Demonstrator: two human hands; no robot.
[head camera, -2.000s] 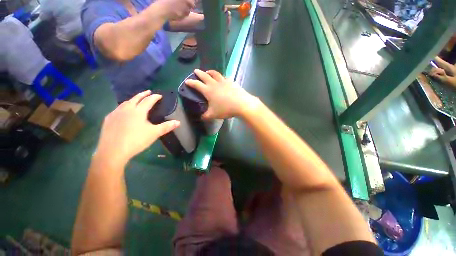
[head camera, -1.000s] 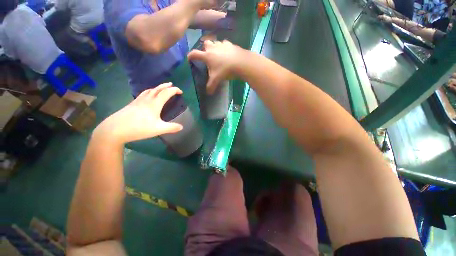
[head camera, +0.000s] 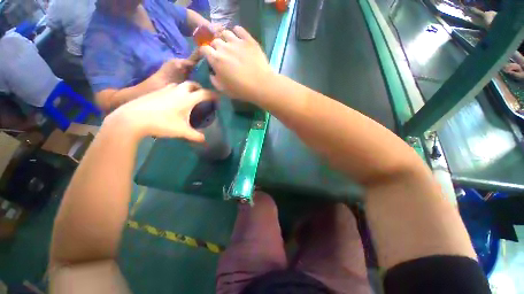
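A grey column-shaped housing (head camera: 215, 140) with a dark end cap stands on the green side bench (head camera: 166, 171), left of the bright green rail. My left hand (head camera: 158, 115) is curved around its upper end, fingers on the far side and thumb on the near side. My right hand (head camera: 237, 66) is beyond it over the bench, fingers bent and pointing away; what lies under its palm is hidden. The coworker's hands (head camera: 172, 70) are close to it, with an orange mallet head (head camera: 203, 35) by my right fingertips.
Another grey housing (head camera: 308, 22) stands on the dark green belt (head camera: 327, 109) at the top. A bright green rail (head camera: 248, 163) separates bench and belt. A slanted green post (head camera: 459, 74) and a blue tub (head camera: 480, 229) are right. A cardboard box (head camera: 69, 140) and blue stool (head camera: 69, 106) are left.
My right hand has moved forward and slightly left; the second housing seen near it earlier is no longer clear. The coworker's hands have come down, and the orange head shows by my fingers.
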